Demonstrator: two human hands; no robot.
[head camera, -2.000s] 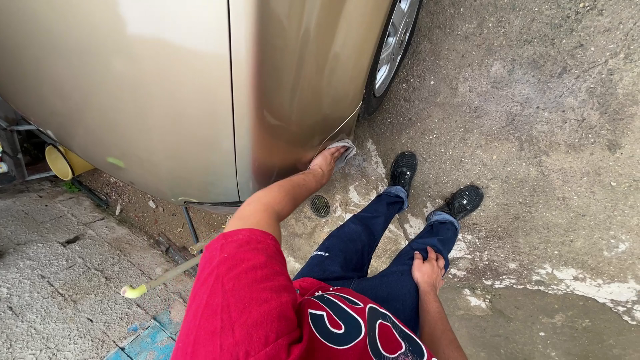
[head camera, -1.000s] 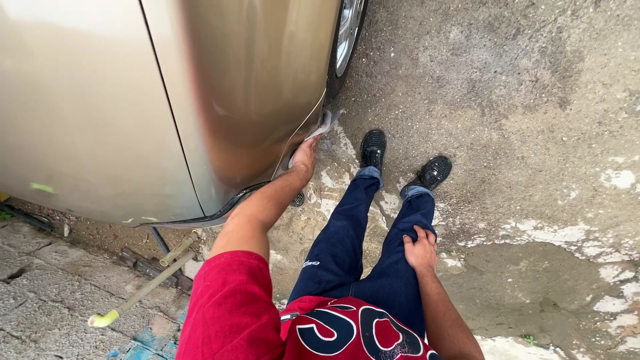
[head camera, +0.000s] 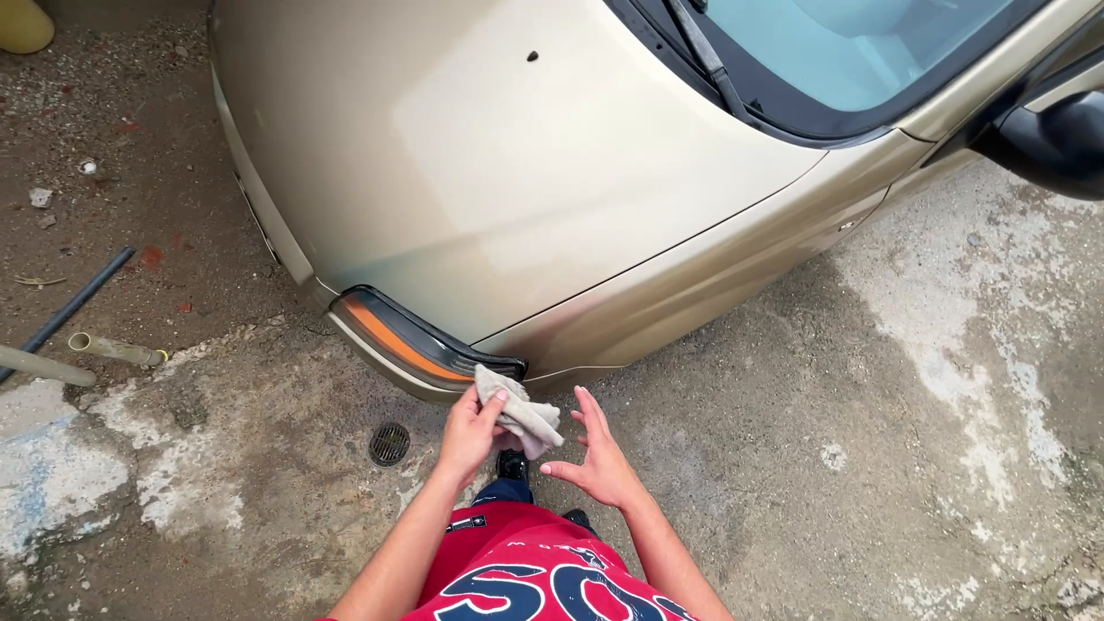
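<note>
My left hand (head camera: 470, 431) grips a folded, light grey cloth (head camera: 519, 412) between thumb and fingers, in front of my body. Just right of the cloth is my right hand (head camera: 597, 453), fingers spread and holding nothing. Beyond both hands stands a gold car, its hood (head camera: 517, 172) filling the upper middle of the view. The corner lamp with an orange strip (head camera: 397, 341) lies just past my left hand. Beside the lamp, the front fender (head camera: 586, 336) shows a darker, reddish patch. Whether the cloth touches the bumper edge cannot be told.
A round drain grate (head camera: 389, 443) is set in the concrete to the left. Pale pipes (head camera: 112, 348) and a dark rod (head camera: 78, 302) lie at the far left, near a yellow container (head camera: 24, 26). The black side mirror (head camera: 1056, 142) juts out at the upper right.
My left hand with the cloth has come away from the car's lower side to in front of my body. My right hand has left my thigh and risen beside the cloth. The view has shifted greatly.
</note>
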